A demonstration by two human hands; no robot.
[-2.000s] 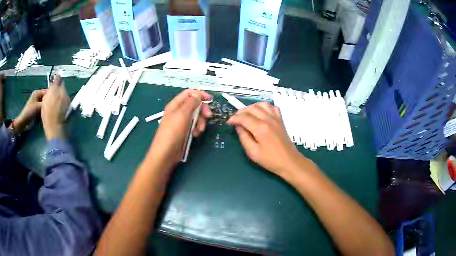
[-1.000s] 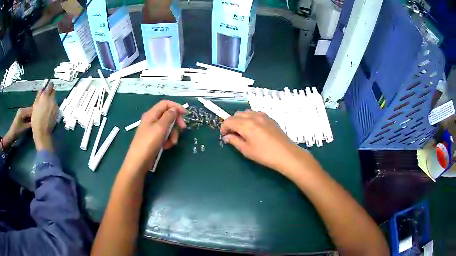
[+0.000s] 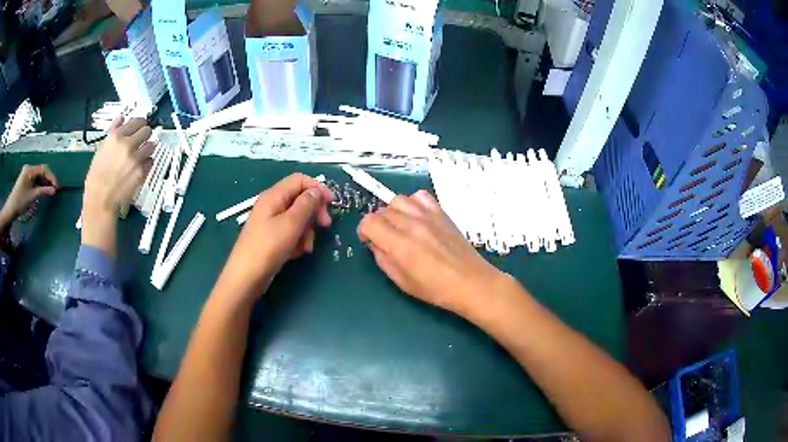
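My left hand [image 3: 281,220] is curled, thumb and fingertips together, at the left side of a heap of small dark metal parts [image 3: 350,196]. No tube shows below it; whether it holds something is hidden. My right hand [image 3: 423,246] is palm down at the right side of the heap, its fingertips bent under and hidden, so its grip cannot be told. A loose white tube [image 3: 367,184] lies slanted behind the heap. A few small metal bits [image 3: 338,249] lie in front of it. White tubes lie side by side in a row [image 3: 501,200] to the right.
Crossed white tubes [image 3: 177,247] lie left on the green bench [image 3: 389,363], by a neighbour's hand [image 3: 117,168] and sleeve. More tubes [image 3: 371,134] lie on the pale strip, before upright blue-white boxes [image 3: 402,73]. A blue crate [image 3: 683,181] stands right, a blue bin [image 3: 707,397] lower right.
The white tube in my left hand no longer shows. My right hand has moved left over the heap's edge. The neighbour's hand has moved right onto the crossed tubes. The view has shifted since the earliest frame.
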